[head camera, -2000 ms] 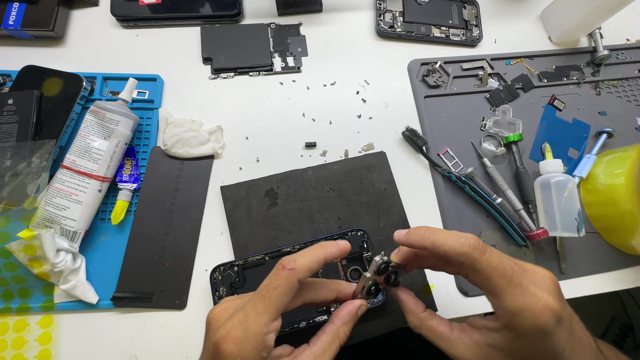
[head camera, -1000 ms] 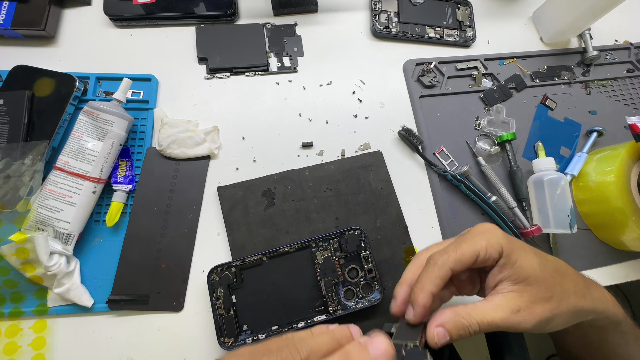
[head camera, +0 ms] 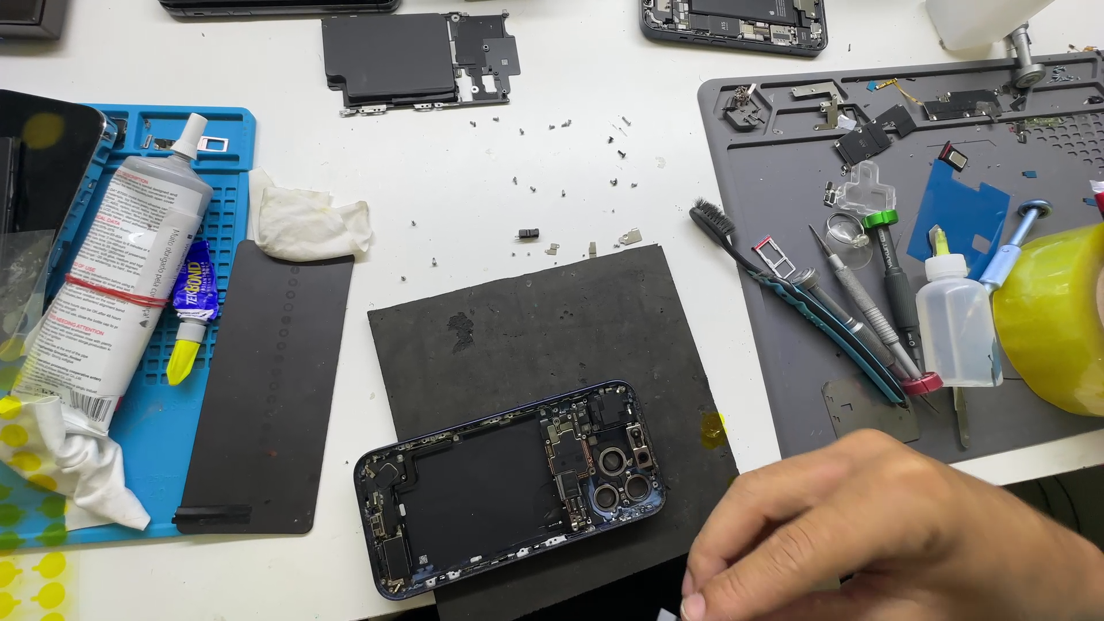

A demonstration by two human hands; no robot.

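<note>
An opened smartphone housing lies face up and slightly tilted on a black rubber mat, its camera rings at the right end and a flat black area in the middle. My right hand is at the lower right, past the mat's right edge, fingers bent and pointing down-left. A small pale piece shows just below its fingertips at the bottom edge; whether the fingers pinch it is cut off by the frame. My left hand is out of the frame. The camera module is not visible.
Loose tiny screws are scattered behind the mat. A grey work mat at the right bears a toothbrush, screwdrivers, a squeeze bottle and a yellow tape roll. Left stand a blue mat and a large tube.
Both hands held a camera module over the phone's right end, then moved toward the bottom edge. Now the left hand is out of view and the right hand is lower right; the housing is uncovered.
</note>
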